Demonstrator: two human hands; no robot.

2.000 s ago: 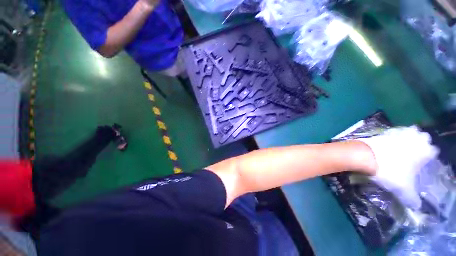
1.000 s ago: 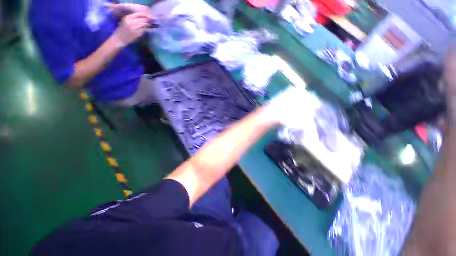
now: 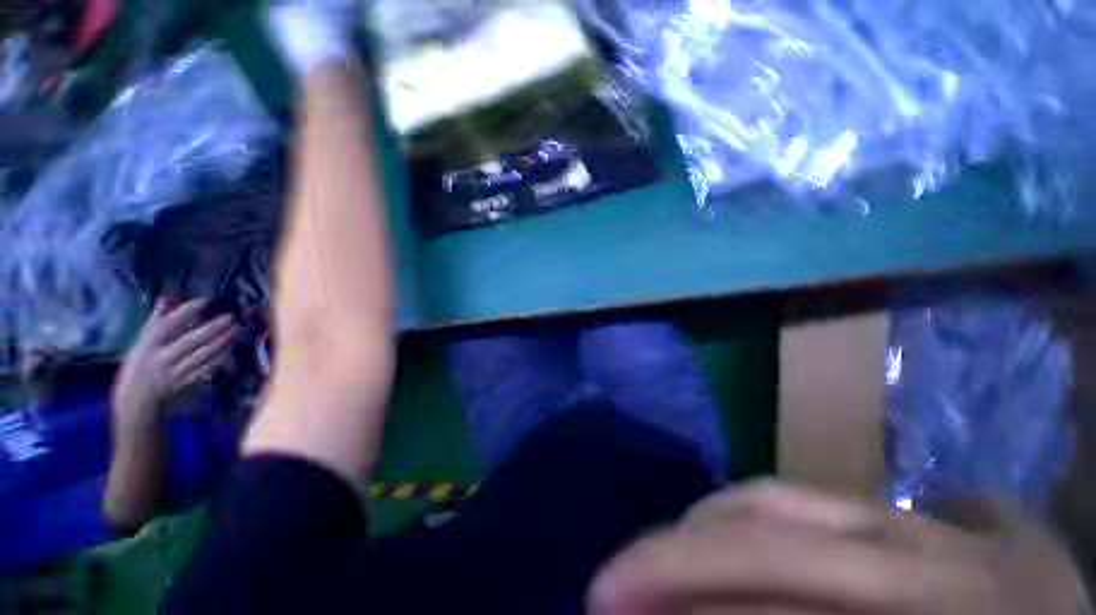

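Note:
My left hand (image 3: 310,34), in a white glove, is blurred and partly cut off at the top edge; I cannot tell whether it holds anything. My bare right hand (image 3: 829,553) is large and blurred at the bottom right, cut off by the edge; its fingers and any hold are unclear. The holding jig, a cream block (image 3: 481,66) on a black base plate (image 3: 529,192) with white lettering, lies on the bench right of my left hand. A broad pile of clear cases (image 3: 817,102) lies right of the jig.
The green-blue bench edge (image 3: 577,300) runs across the view above my lap. Below it at right stands a brown carton (image 3: 829,402) with bluish clear wrapped pieces (image 3: 980,402). At left are a neighbouring worker's hand (image 3: 174,354), dark parts and clear bags (image 3: 144,156).
The view has swung round to the right, bringing the jig to the top and the carton into view. My right hand now shows at the bottom right. My left hand has moved off the jig.

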